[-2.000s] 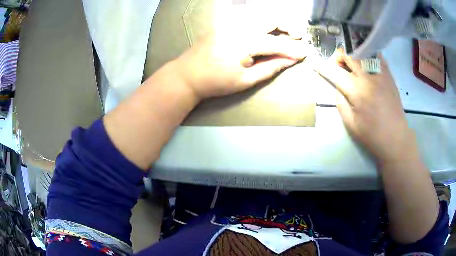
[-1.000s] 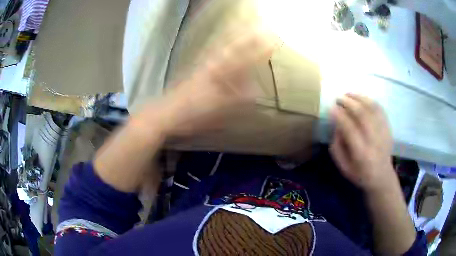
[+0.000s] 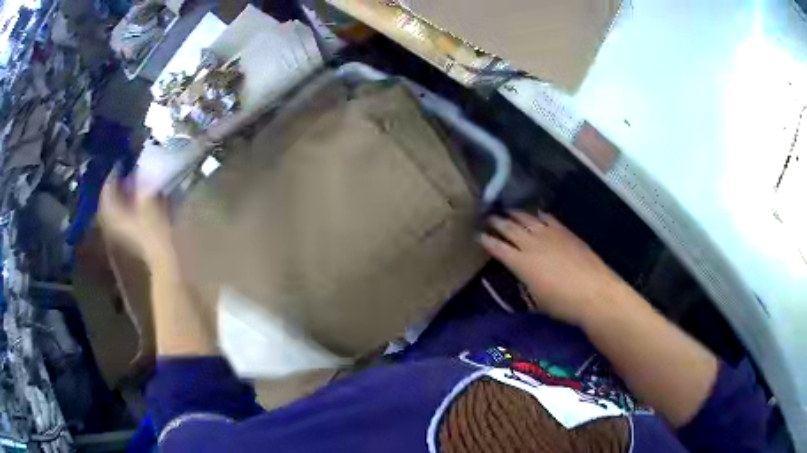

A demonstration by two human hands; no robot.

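A large khaki garment panel [image 3: 336,203] lies spread over a low pile or support with a bent pale metal bar, left of the white machine table. It is partly blurred. My left hand [image 3: 133,212] is at the panel's far left side, blurred; whether it grips the edge cannot be told. My right hand [image 3: 549,261] is at the panel's right edge, fingers spread, palm down, fingertips at or close to the cloth. A white cloth or paper piece [image 3: 274,341] shows under the panel's near edge.
The white machine table [image 3: 681,186] curves along the right. A khaki stack of cut panels [image 3: 531,35] lies on it at the top. Scraps and pale sheets [image 3: 265,53] lie behind the panel. A heap of cloth scraps [image 3: 40,133] fills the far left.
The view has swung left from the machine to the table's left side. The panel has come off the machine table with the hands, which are now wide apart over the low pile.
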